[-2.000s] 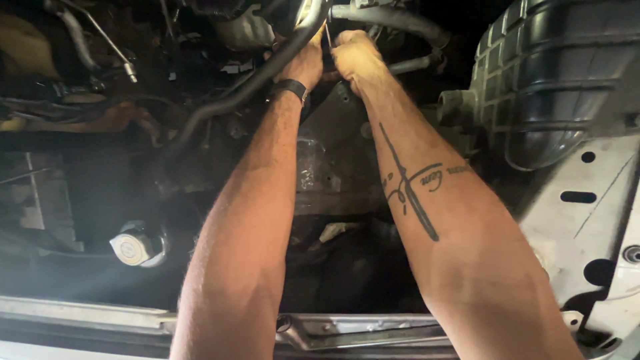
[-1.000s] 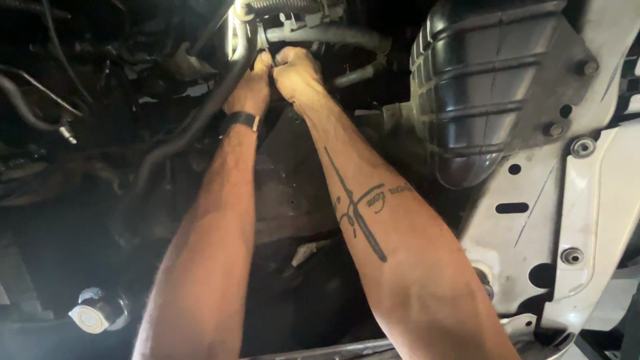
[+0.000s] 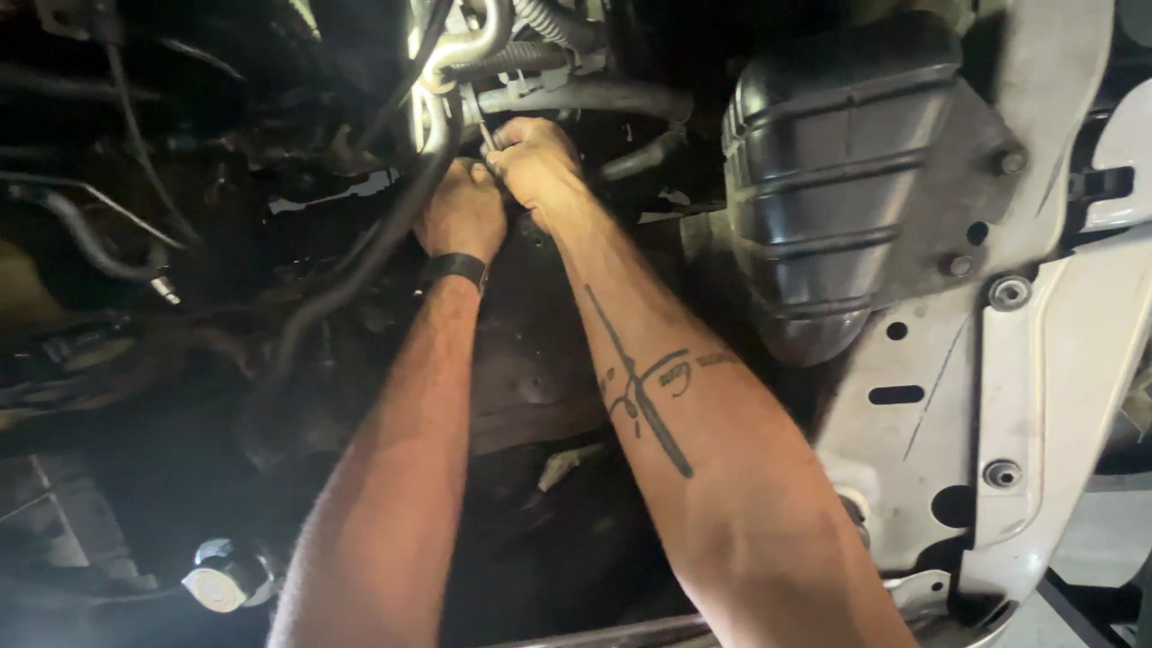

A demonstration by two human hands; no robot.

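Both my arms reach up among hoses and pipes of a vehicle. My right hand has its fingers curled round a thin metal shaft, maybe a tool, whose other end is hidden among the pipes. Just below and beside it, my left hand is bent with its back to me; its fingertips are hidden. A dark rubber hose runs past my left wrist. Above the hands are a brightly lit metal pipe, a corrugated tube and a grey hose.
A ribbed black plastic housing stands right of my hands, beside a light metal frame member with holes and bolts. At the lower left is a round light-coloured cap or lamp. Thin metal lines run at the left.
The view has shifted, so more of the pipes above and the frame at the right shows. Both hands stay close together at the same spot by the pipes.
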